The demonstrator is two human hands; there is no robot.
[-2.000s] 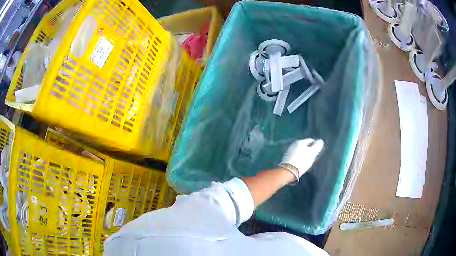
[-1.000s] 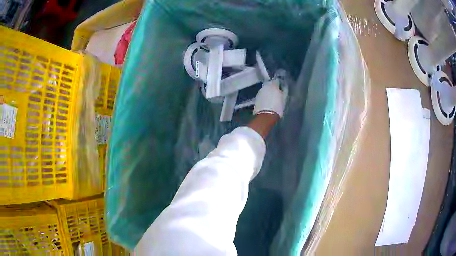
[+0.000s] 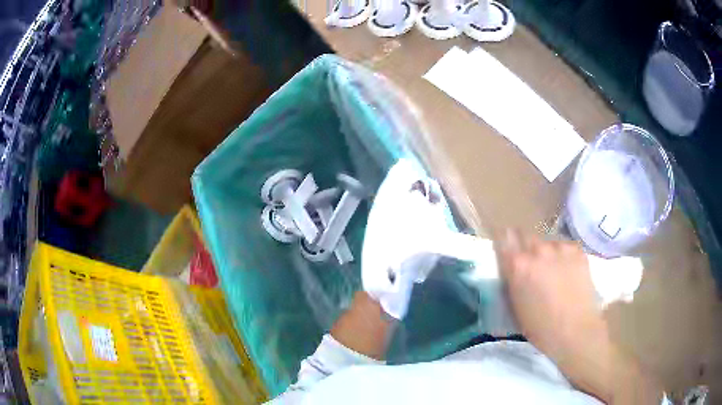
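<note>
A white disc-and-stem part (image 3: 408,210) is held over the right side of the lined teal bin (image 3: 237,273). My left hand (image 3: 386,299), in a white glove, holds it at the disc; its fingers blend with the white plastic. My right hand (image 3: 546,285), bare and slightly blurred, grips the stem end over the bin's right edge. More disc-and-stem parts (image 3: 305,213) lie loose in the bin. A crumpled white cloth (image 3: 617,278) shows just right of my right hand; whether the hand touches it is unclear.
A clear tank (image 3: 617,198) stands on the cardboard-covered bench (image 3: 467,170), beside white strips (image 3: 511,111). Several disc-and-stem parts (image 3: 483,20) stand at the far end. Another tank (image 3: 677,87) is on the dark conveyor. Yellow crates (image 3: 119,332) and a cardboard box (image 3: 178,111) are left.
The view has turned toward the bench. My left hand has come up from the bin with one disc-and-stem part. My right hand has come into view at its stem.
</note>
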